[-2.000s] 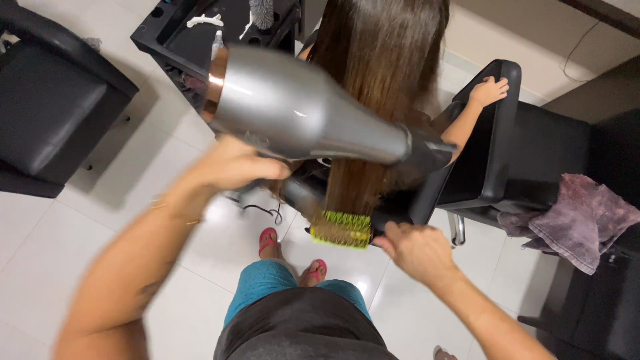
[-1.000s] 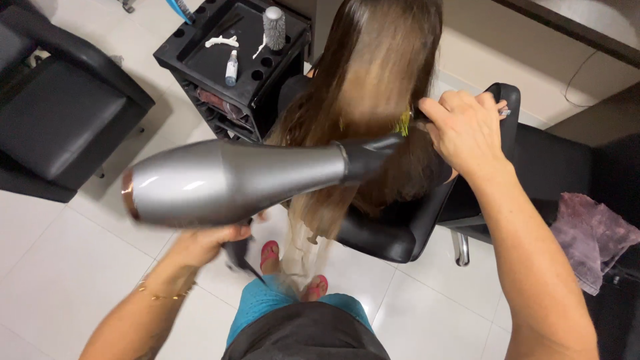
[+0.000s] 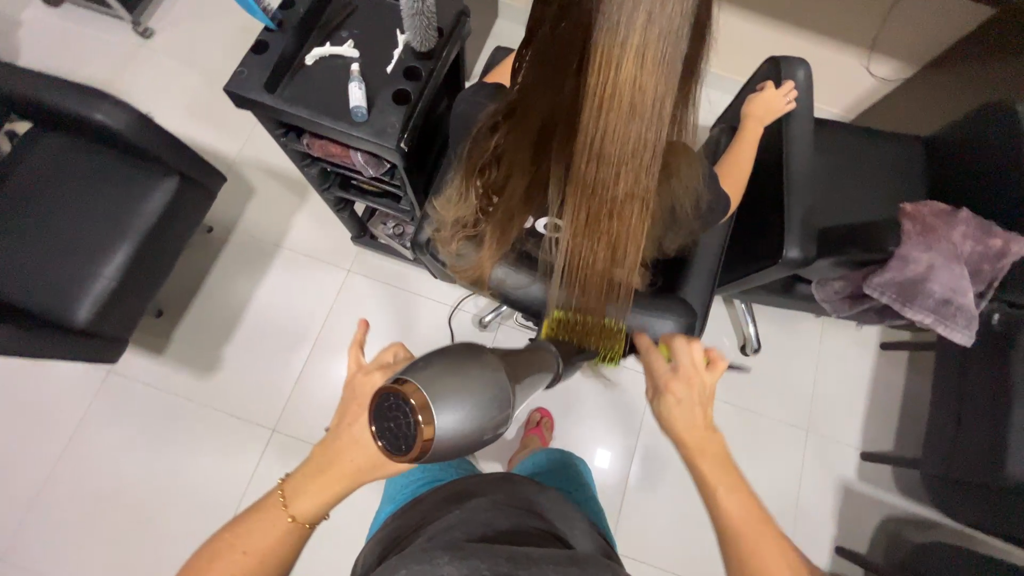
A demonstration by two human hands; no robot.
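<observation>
My left hand (image 3: 360, 416) grips a grey hair dryer (image 3: 468, 396) with a copper-coloured rear ring; the dryer's body hides its handle. The black nozzle points right, close to the yellow-green bristles of a round hairbrush (image 3: 588, 332). My right hand (image 3: 682, 380) is closed around the brush's handle, whose dark tip sticks out to the right. Long brown hair (image 3: 620, 160) of a seated person hangs straight down to the brush, its lower ends among the bristles. Looser, wavy hair lies on both sides over the chair's back.
At upper left a black salon trolley (image 3: 392, 120) holds white hair clips (image 3: 332, 53), a small bottle (image 3: 357, 94) and a grey round brush (image 3: 419, 24). Black chairs (image 3: 88, 216) stand left and right. A stained towel (image 3: 936, 264) hangs at right. The seated person's hand (image 3: 770, 102) rests on an armrest.
My right hand and the brush have moved down from high in the hair to its lower ends. The dryer has come down too, its nozzle now beside the brush near the ends.
</observation>
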